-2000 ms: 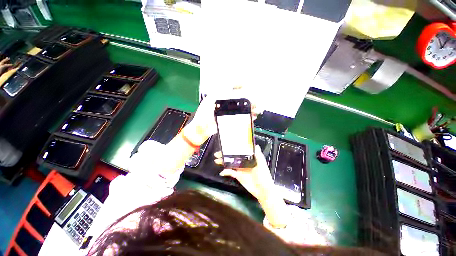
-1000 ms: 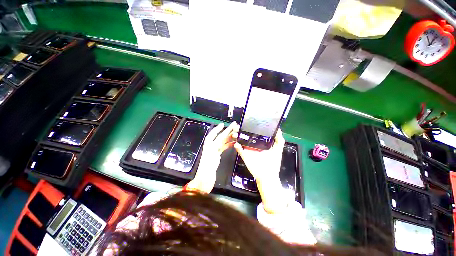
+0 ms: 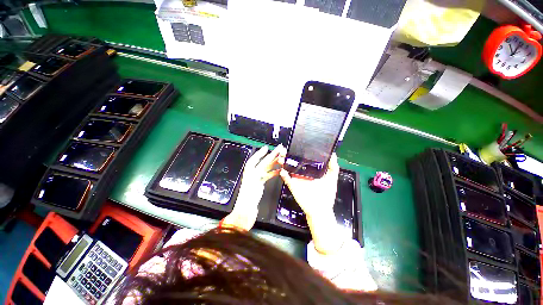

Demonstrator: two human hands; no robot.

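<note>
A smartphone (image 3: 320, 131) is held upright, leaning a little to the right, before the white board; its screen shows a grey picture with faint lines. My right hand (image 3: 315, 193) grips its lower end. My left hand (image 3: 256, 179) is at the phone's lower left corner, fingertips close to or on its edge; I cannot tell whether it grips. Below lies the five-slot black tray (image 3: 208, 207) with dark phones in it, partly hidden by my hands and by hair at the bottom.
The white board (image 3: 268, 65) stands behind the tray. A phone tray stack (image 3: 107, 140) is at left, another (image 3: 434, 208) at right. A red-orange tray (image 3: 50, 223) and calculator (image 3: 92, 268) lie lower left. A pink item (image 3: 381, 181), alarm clock (image 3: 513, 50) and pen holder (image 3: 492, 152) are at right.
The held phone has moved up and right, and my left hand has moved from behind it to its lower left. Its screen has turned from white to grey. Screens at right have darkened.
</note>
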